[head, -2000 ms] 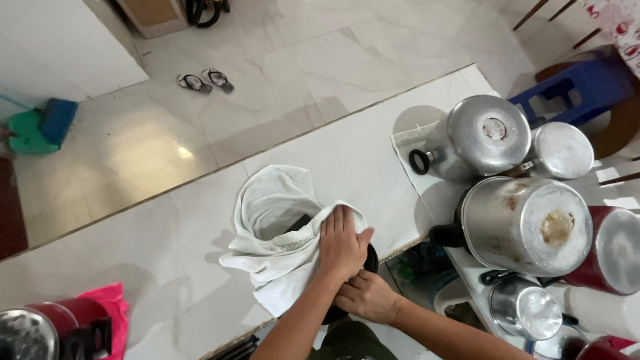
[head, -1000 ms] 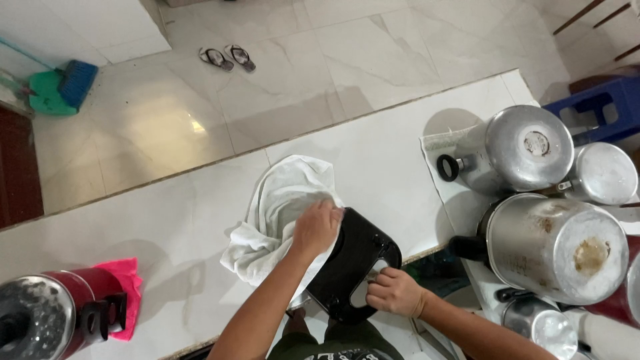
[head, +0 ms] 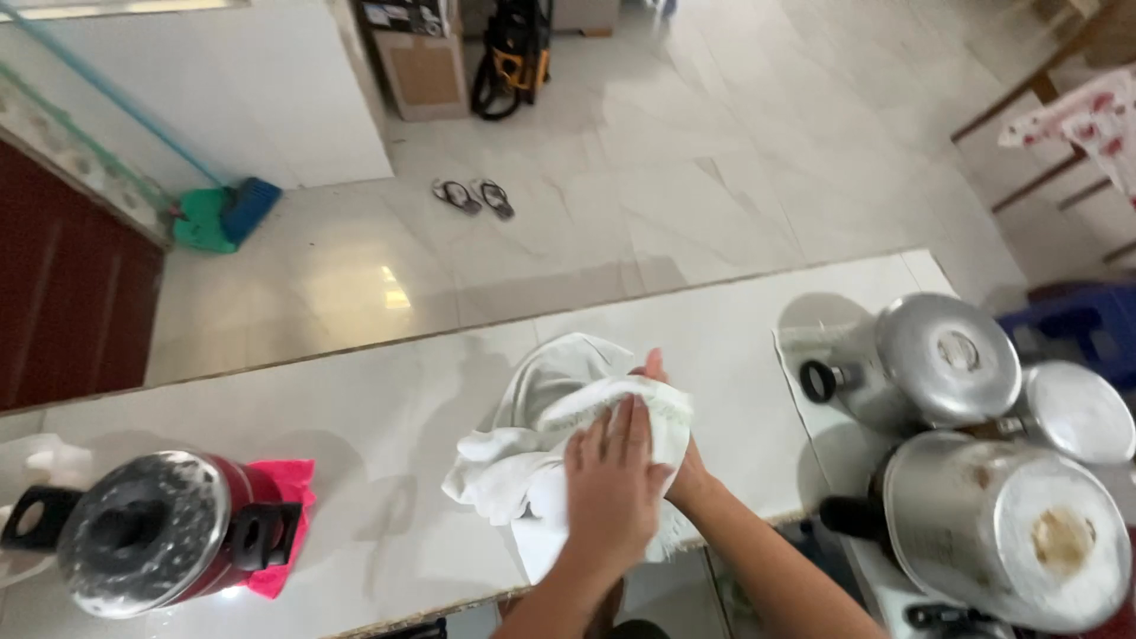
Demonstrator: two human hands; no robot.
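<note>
A bunched white cloth (head: pixel 519 461) lies on the white tiled counter (head: pixel 399 444) at the centre of the head view. My left hand (head: pixel 614 475) presses against its right part with the palm down and the fingers extended. From the other side, my right hand (head: pixel 688 466) holds the same part of the cloth, so the fabric is caught between my hands. Only my right hand's fingertips and its wrist side show; the cloth hides the rest. No black object shows between my hands, and whether something is inside the cloth I cannot tell.
A red pot (head: pixel 235 497) with a speckled lid stands on a pink cloth (head: pixel 288 519) at left. Several aluminium pots, including a large one (head: pixel 958 524), crowd the right. Beyond the counter are sandals (head: pixel 475 197), a green dustpan (head: pixel 204 222) and a cardboard box (head: pixel 422 75).
The black flat object with a handle cutout, held by my right hand a second ago, is out of sight. My right hand has moved from it to the cloth, across from my left hand.
</note>
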